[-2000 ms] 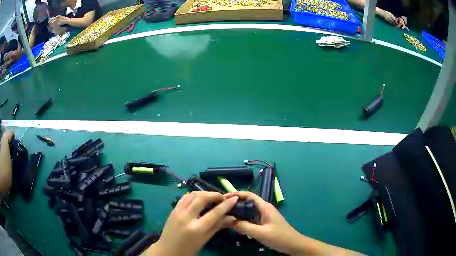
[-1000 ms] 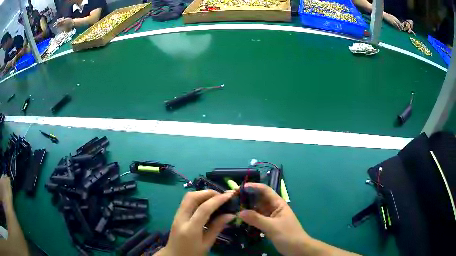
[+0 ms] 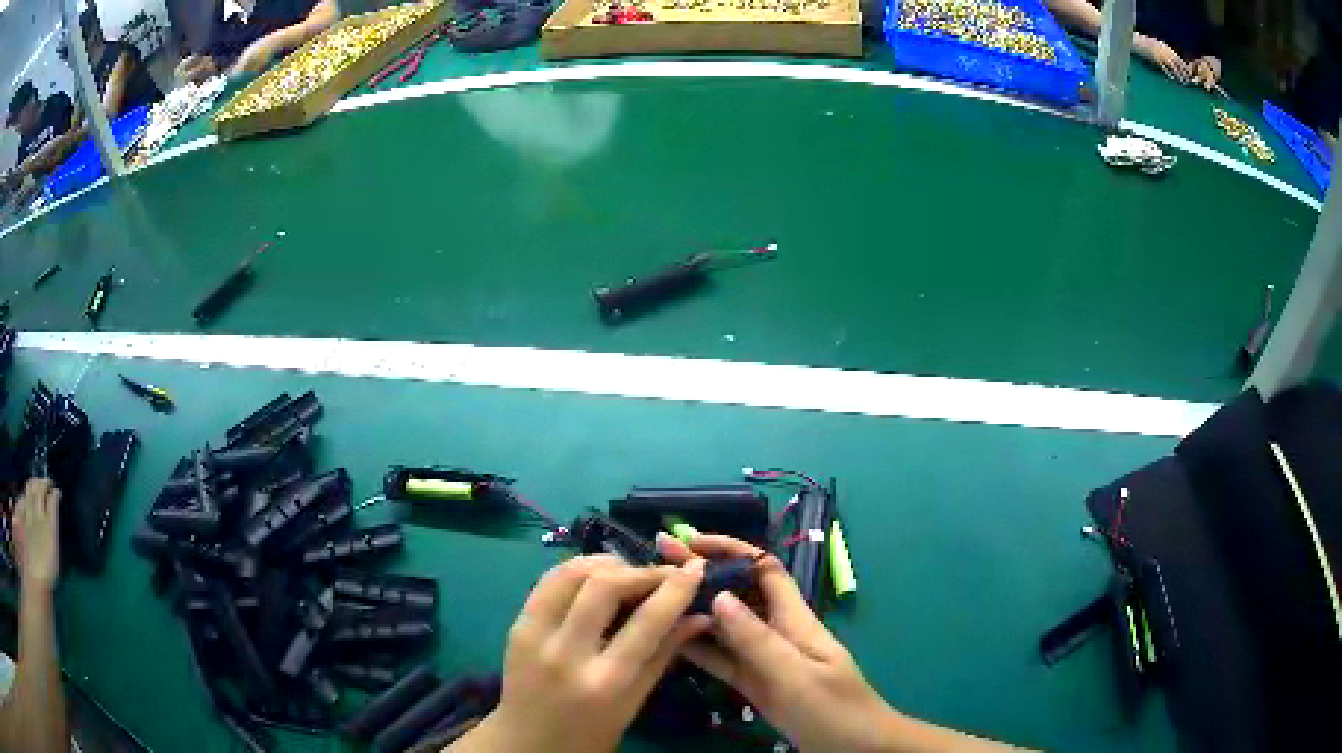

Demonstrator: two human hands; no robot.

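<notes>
My left hand (image 3: 589, 647) and my right hand (image 3: 787, 655) are together at the lower middle, both gripping a small black battery unit (image 3: 724, 583). Red wire shows at its right end; the fingers hide much of it. Battery units with bright green cells (image 3: 842, 559) lie just behind and beside my hands. Another battery unit (image 3: 439, 487) lies to the left, its green cell showing and leads trailing right. A large heap of black covers (image 3: 302, 515) lies left of my hands.
A green belt (image 3: 883, 221) behind a white strip (image 3: 589, 372) carries single black units. Cardboard trays (image 3: 707, 37) and a blue bin (image 3: 986, 66) stand beyond. A black bag (image 3: 1251, 544) is at right. Another person's hand (image 3: 37, 537) is at far left.
Units and the white bundle on the belt have moved right. My hands have turned the held unit; the red and green seen across it a second ago are now mostly hidden. The other person's hand has reached further in.
</notes>
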